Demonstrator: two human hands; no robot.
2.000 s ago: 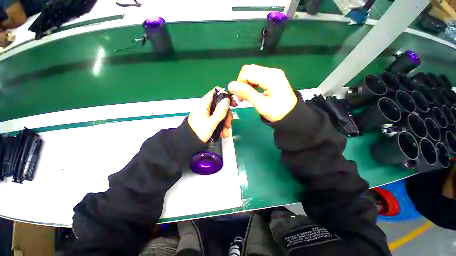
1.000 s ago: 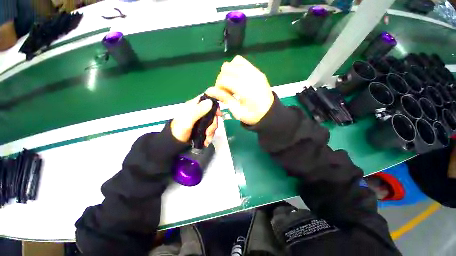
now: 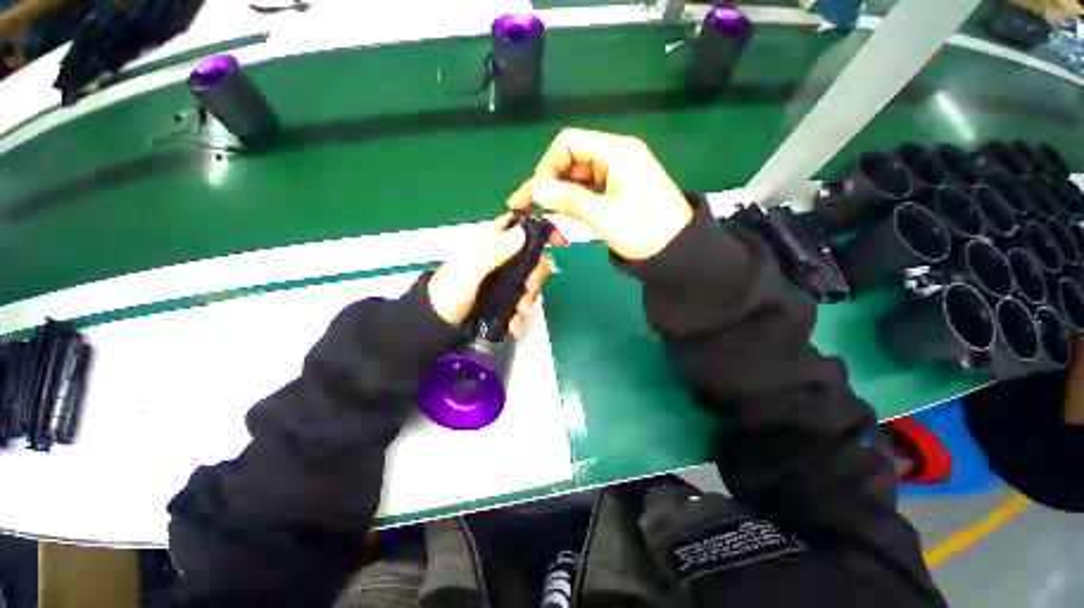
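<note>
A black dryer unit with a shiny purple end piece (image 3: 462, 390) is held over the right part of the white work sheet (image 3: 226, 404). Its slim black handle (image 3: 509, 279) points up and away from me. My left hand (image 3: 481, 276) is wrapped around the handle, with fingertips showing on its right side. My right hand (image 3: 606, 196) is at the handle's far end, thumb and finger pinched close together. Whether a small part or wire is between these fingertips is too small to tell.
The green conveyor (image 3: 357, 154) beyond the white rail carries spaced units (image 3: 518, 59). Black barrel housings (image 3: 975, 255) cluster at right beside a pile of handle shells (image 3: 794, 252). More handle shells (image 3: 45, 382) lie at left. A white post (image 3: 850, 107) slants up. A person sits at right.
Since one second ago, my right hand has moved slightly right and its fingers have opened more. The held unit is turned slightly. The conveyor units have shifted left.
</note>
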